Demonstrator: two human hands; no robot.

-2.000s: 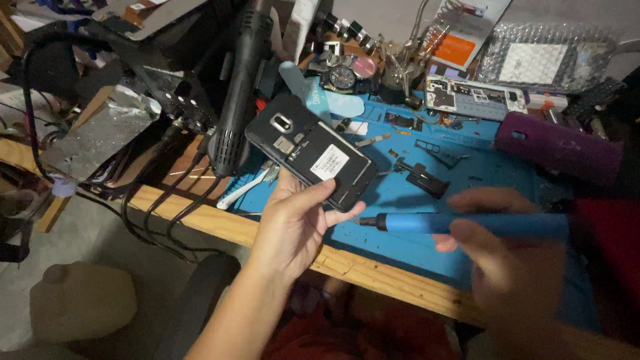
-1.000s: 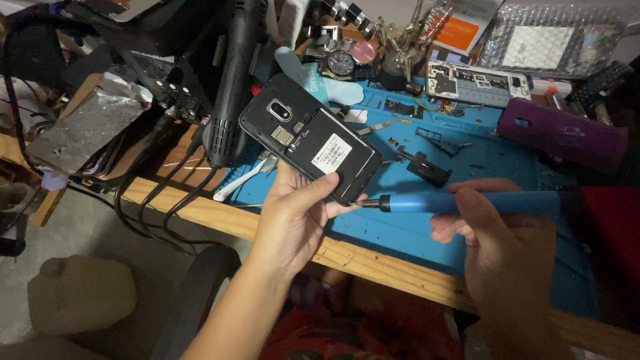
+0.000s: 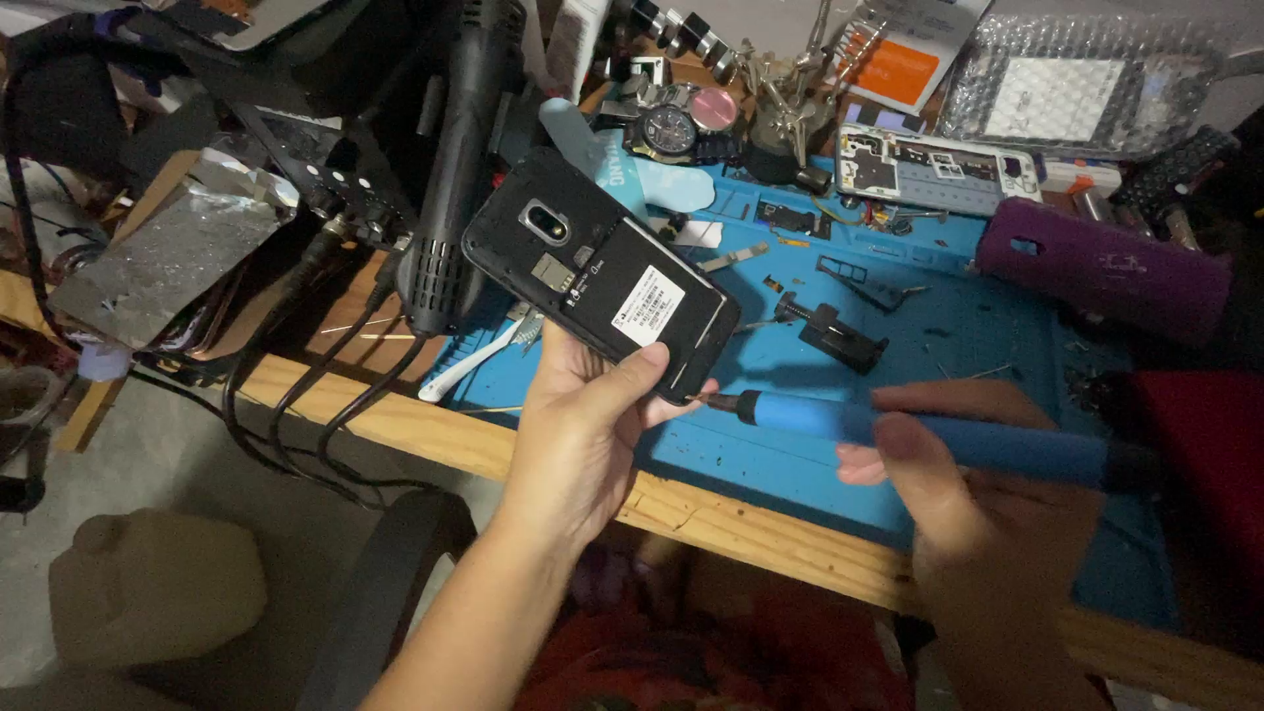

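Note:
My left hand [image 3: 592, 415] holds a black smartphone [image 3: 583, 259] tilted, its back cover off, with the battery bay, a printed label and the camera lens showing. The thumb presses beside the label. My right hand [image 3: 973, 484], slightly blurred, grips a blue pen-shaped electric screwdriver [image 3: 820, 415]. The driver's tip is at the phone's lower corner, close to my left fingertips; whether it sits in a screw cannot be told. A purple phone back cover [image 3: 1106, 267] lies to the right on the blue silicone mat [image 3: 790, 484].
A black hot-air gun [image 3: 449, 188] with cables stands left of the phone. A white brush [image 3: 479, 360], a black clamp-like part [image 3: 839, 336], a wristwatch [image 3: 669, 130], an opened phone frame [image 3: 933, 168] and a bubble-wrapped item [image 3: 1076, 89] surround the work. The wooden table edge [image 3: 770, 533] runs in front.
Two seconds ago the driver's tip was slightly away from the phone; now it is at the phone's lower corner. My left hand keeps hold of the phone.

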